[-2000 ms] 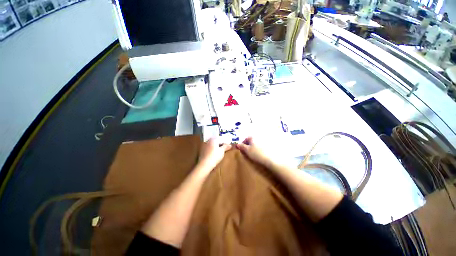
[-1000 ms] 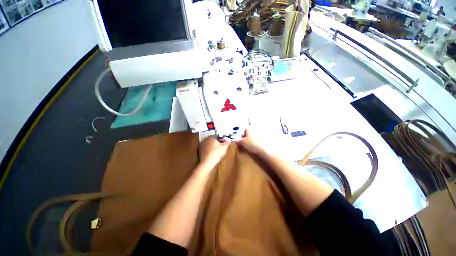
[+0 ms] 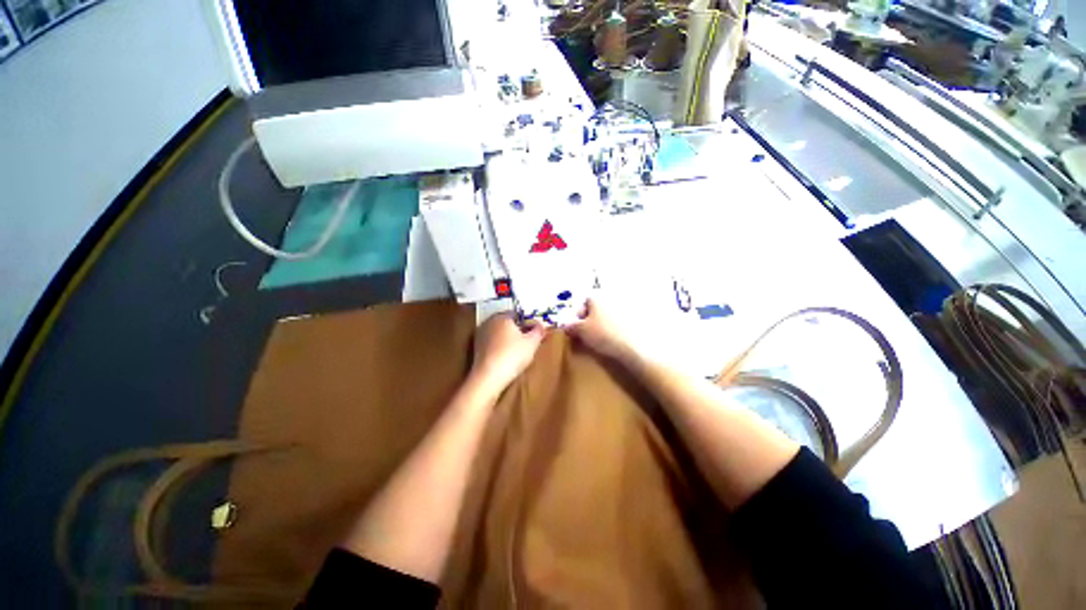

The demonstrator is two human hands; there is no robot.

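Observation:
A large brown bag body panel (image 3: 572, 477) hangs in folds from the needle area towards me and spreads flat to the left. My left hand (image 3: 510, 346) and my right hand (image 3: 595, 329) pinch its top edge close together beneath the white sewing machine head (image 3: 542, 232) with its red logo. The presser foot is mostly hidden by the head and my fingers. Tan handles (image 3: 887, 369) loop over the table at right, and more handles (image 3: 149, 477) loop at left beside a small gold-coloured piece (image 3: 223, 515).
Small snips (image 3: 681, 296) and a dark tag (image 3: 715, 311) lie on the white table (image 3: 774, 250) right of the needle. Stacked bags with handles (image 3: 1024, 369) lie far right. A black screen (image 3: 345, 36), air hose (image 3: 238, 215) and green mat (image 3: 345, 232) are behind left.
My hands stay at the panel's edge under the head, and my left fingertips are nearer the needle area than at first. The view has shifted slightly.

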